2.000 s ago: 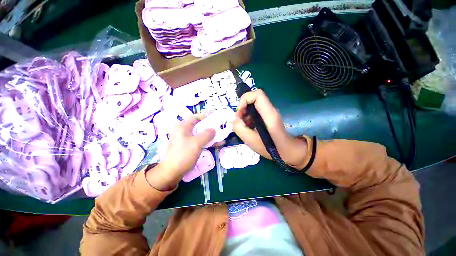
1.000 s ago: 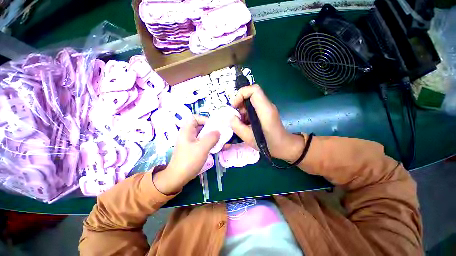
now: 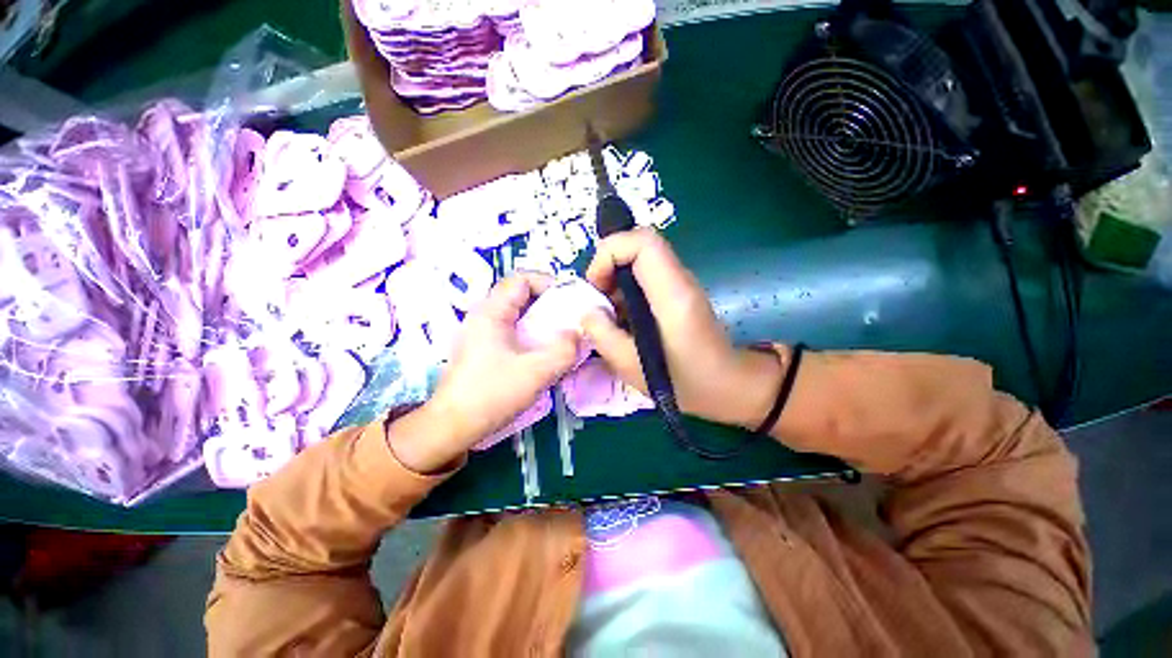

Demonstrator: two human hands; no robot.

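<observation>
My left hand holds a pale pink housing between thumb and fingers, its surface washed out by glare. My right hand holds a black soldering iron, its tip pointing up and away from the housing, towards the box. The thumb and fingertips of my right hand touch the housing's right side. Small white inserts lie loosely beyond my hands. Set-down pink housings lie below my hands, partly hidden by them. Whether an insert sits in the held housing cannot be seen.
A cardboard box with stacked pink housings stands at top centre. Loose housings and a full clear bag lie left. Two pale strips lie near the bench edge. A black fan and a black unit with cables stand right.
The housing, first held flat with its cut-out showing, is now turned and gripped by both hands. The iron's tip still points away. The whole view has shifted slightly.
</observation>
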